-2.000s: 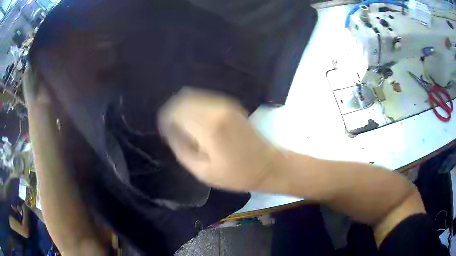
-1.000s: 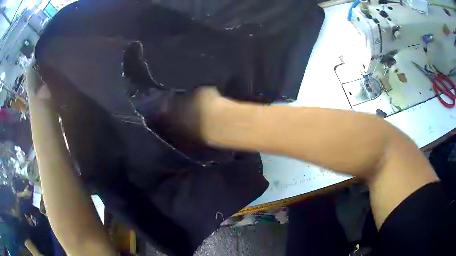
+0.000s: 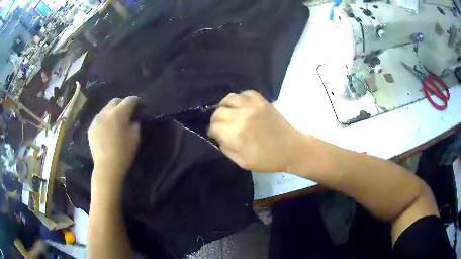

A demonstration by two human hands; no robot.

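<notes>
A large black to navy garment (image 3: 192,187) spreads over the left of the white table and hangs over its front edge. An opening with thin whitish overlocked edges (image 3: 194,132) lies between my hands. My left hand (image 3: 115,129) is closed on the cloth at the opening's left side, its fingers slightly blurred. My right hand (image 3: 250,129) is closed on the cloth at the opening's right end, fingertips partly hidden. Another pale thread line (image 3: 215,28) shows on the cloth further up.
The off-white sewing machine (image 3: 389,25) stands at the upper right. Red-handled scissors (image 3: 434,91) lie on its bed. The table's wood edge (image 3: 288,196) runs along the front. Wooden frames or tables (image 3: 53,157) and clutter show at the left.
My left hand has come from the far left edge to the opening. My right hand, earlier inside the opening, is now out and at its right end. The cloth lies flatter, with the opening narrower.
</notes>
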